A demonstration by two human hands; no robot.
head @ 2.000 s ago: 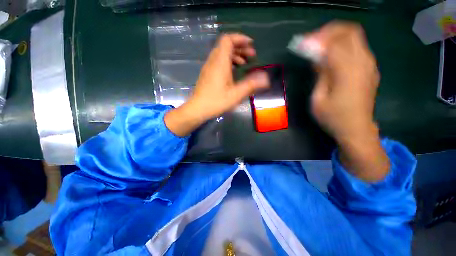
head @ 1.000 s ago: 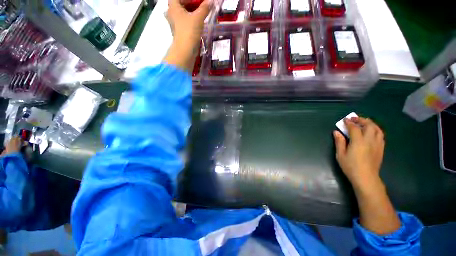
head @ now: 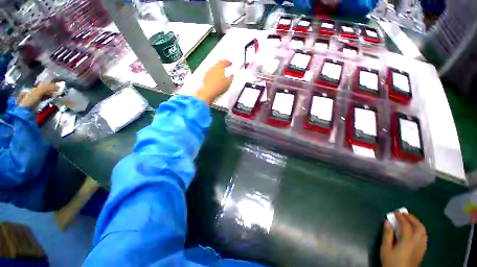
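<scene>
My left hand [head: 214, 82] is at the left edge of the clear blister tray [head: 334, 156]; its fingers are slightly apart and nothing shows in them. A red device [head: 251, 53] stands tilted just beyond the fingertips, apart from them. The tray's pockets hold several red devices with white rectangles on black, such as one at the front right [head: 409, 136]. My right hand [head: 405, 244] rests low on the right of the green mat, with a small white piece [head: 396, 221] under its fingers.
A creased clear film strip [head: 251, 187] lies on the mat. A white board [head: 444, 125] is under the trays. A plastic bag with white contents [head: 123, 108], a grey post [head: 141, 47] and a dark green container [head: 166, 47] are left. Another person's hand [head: 39, 95] is far left.
The view has swung left and up, showing more trays. My left hand has let go of the red device it held at the tray. My right hand still has the white piece.
</scene>
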